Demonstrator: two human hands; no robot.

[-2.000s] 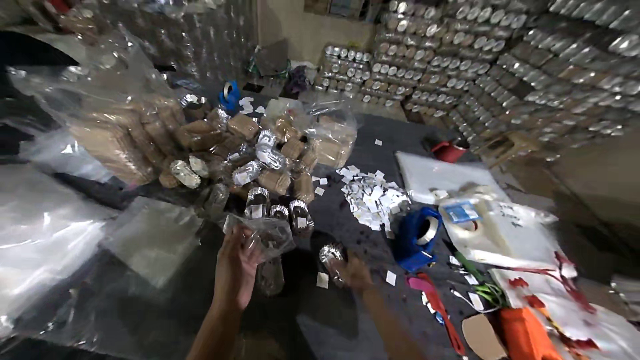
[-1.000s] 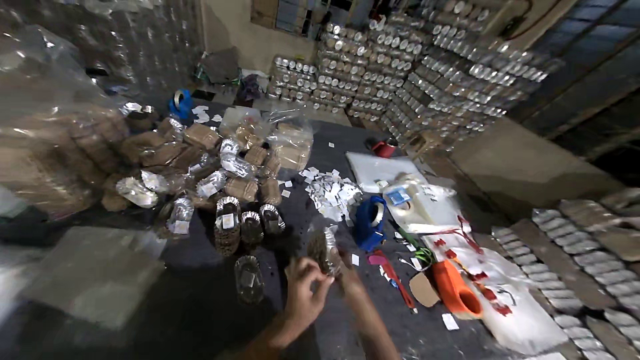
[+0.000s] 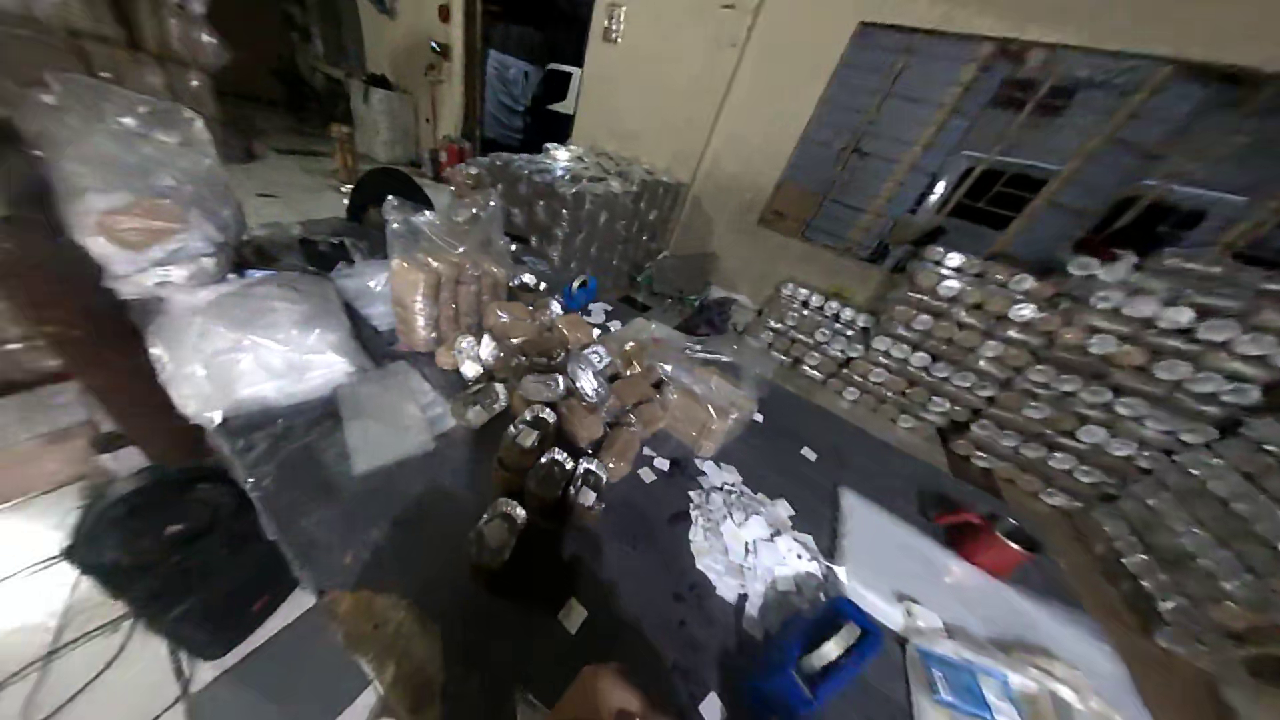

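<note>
At the bottom edge, a blurred part of one of my hands (image 3: pixel 605 695) shows; which hand it is, and what it holds, I cannot tell. The rest of both hands is out of sight. Just above it lies a small white paper slip (image 3: pixel 573 615). Clear packets with crimped silver ends stand on the dark table, one (image 3: pixel 498 530) nearer and apart, others (image 3: pixel 527 437) close behind. Brown wrapped blocks (image 3: pixel 580 422) are heaped beyond them. A pile of white slips (image 3: pixel 750 535) lies to the right, with a blue tape dispenser (image 3: pixel 820 655) near it.
Clear plastic sheets (image 3: pixel 390 415) lie at the table's left. A large bag of plastic (image 3: pixel 255 340) and a person's arm (image 3: pixel 90 310) are farther left. A black bag (image 3: pixel 185 560) sits beside the table. A red cup (image 3: pixel 985 540) stands at the right, and stacked packets (image 3: pixel 1080 370) line the wall.
The view has swung up and left. Two seconds ago my left hand held a clear plastic bag; one second ago both hands were together at a silver-ended packet. Now most of both hands is out of frame.
</note>
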